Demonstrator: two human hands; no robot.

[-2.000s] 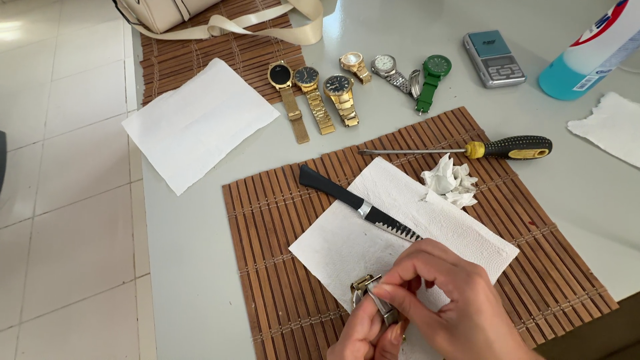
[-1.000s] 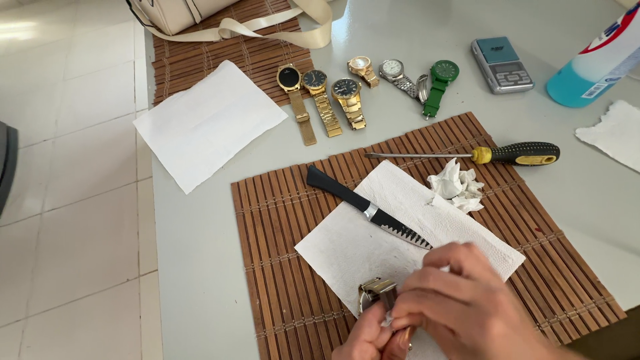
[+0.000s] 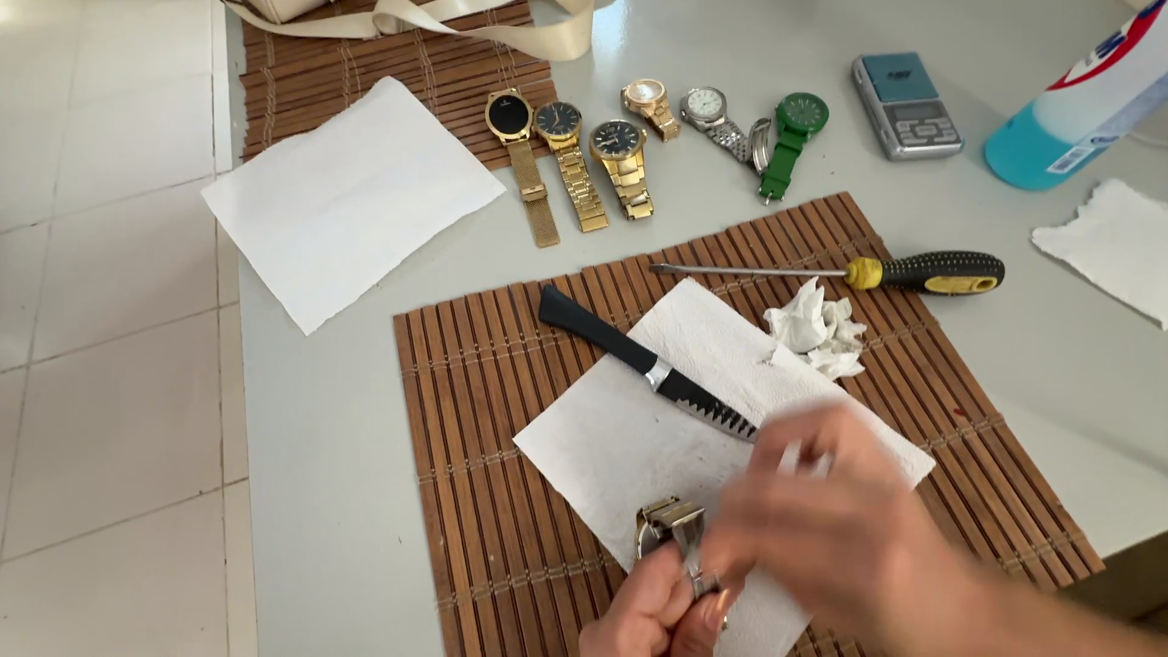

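Low in the frame my left hand [image 3: 657, 607] grips a metal wristwatch [image 3: 671, 525] by its band, over a white paper towel [image 3: 611, 429]. Close by on the right is my right hand [image 3: 821, 520], blurred, its fingertips near the band; whether it pinches something cannot be told. Beyond the hands a black-handled knife [image 3: 602, 335] lies across the towel, its blade tip next to my right hand. A flathead screwdriver [image 3: 940, 272] with a black and yellow handle rests partly on the slatted mat [image 3: 484, 392]. Crumpled tissue [image 3: 812, 328] sits just below it.
Several watches lie in a row at the back, among them a gold mesh-band one [image 3: 529, 173] and a green one [image 3: 794, 137]. Farther right are a pocket scale [image 3: 908, 105] and a bottle of blue liquid [image 3: 1040, 137]. White paper [image 3: 356, 196] lies at left, a strapped bag [image 3: 474, 35] behind.
My right hand was close against the watch band in the earlier frames; its fingers are now raised a little and blurred. My left hand still has the watch.
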